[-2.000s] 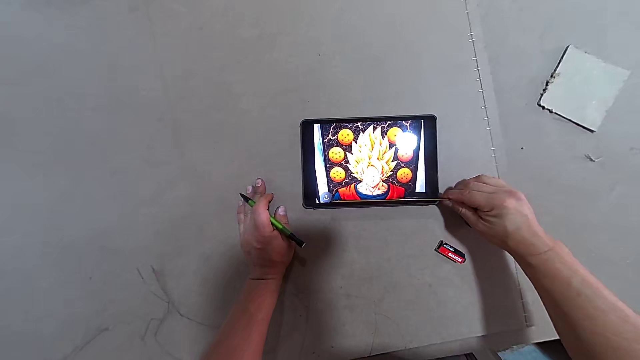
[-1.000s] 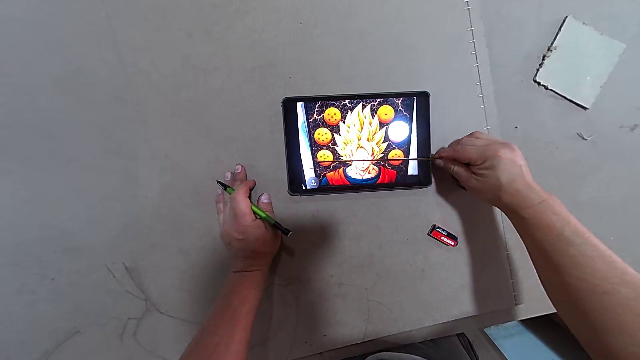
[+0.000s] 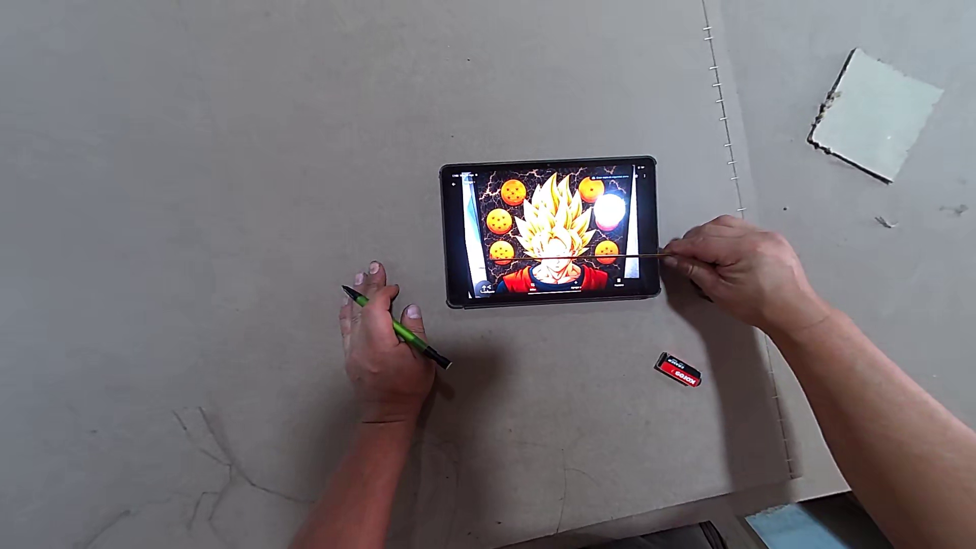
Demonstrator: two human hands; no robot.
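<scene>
A tablet computer (image 3: 550, 232) in a dark case lies on a large grey sheet, its screen showing a cartoon figure with spiky yellow hair and several orange balls. My right hand (image 3: 743, 267), beside the tablet's right edge, pinches the end of a thin stick (image 3: 595, 257), which crosses the lower part of the screen. My left hand (image 3: 385, 347) rests on the sheet to the lower left of the tablet, with a green mechanical pencil (image 3: 400, 329) held between its fingers. Below my right hand lies an eraser (image 3: 678, 370) in a red and black sleeve.
A pale square scrap of board (image 3: 877, 114) with rough dark edges lies at the upper right. Evenly spaced tick marks run along a line on the sheet's right side. Faint pencil lines (image 3: 229, 465) show at the lower left. A light blue piece (image 3: 793, 526) is at the bottom right.
The stick in my right hand has moved from the screen's bottom edge up across the drawn face. My left hand still holds the pencil.
</scene>
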